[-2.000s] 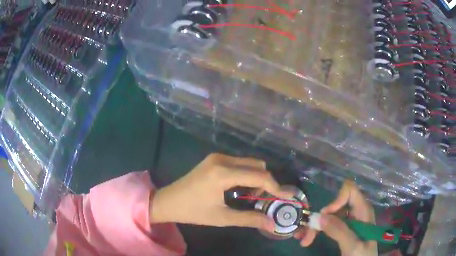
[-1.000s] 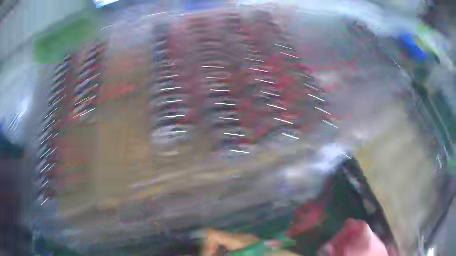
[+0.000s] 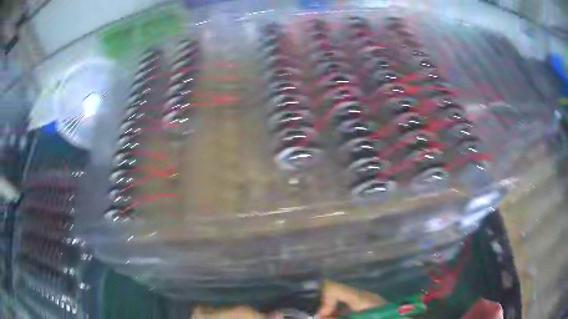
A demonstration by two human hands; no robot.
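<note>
My left hand (image 3: pixel 227 312) shows only as a blurred strip at the bottom edge, cut off, beside a dark round part of the fixture (image 3: pixel 294 310). My right hand (image 3: pixel 342 298) is at the bottom edge, partly cut off, holding the green pen-like probe (image 3: pixel 389 309) with a red wire at its rear. Whether the left hand grips anything is hidden. The clear tray stack (image 3: pixel 236 224) stands in front, with rows of silver-and-black discs (image 3: pixel 299 156) and thin red leads; part of it shows brown without discs.
A small white fan (image 3: pixel 84 103) stands behind at the left. Another clear tray with discs (image 3: pixel 47 212) is at the left edge. A pale ribbed tray or board (image 3: pixel 542 230) is at the right. The green mat (image 3: pixel 131 296) shows in front of the stack.
The view has swung up and right, then slightly left, so the hands and fixture sit at the bottom edge. The green probe remains in my right hand.
</note>
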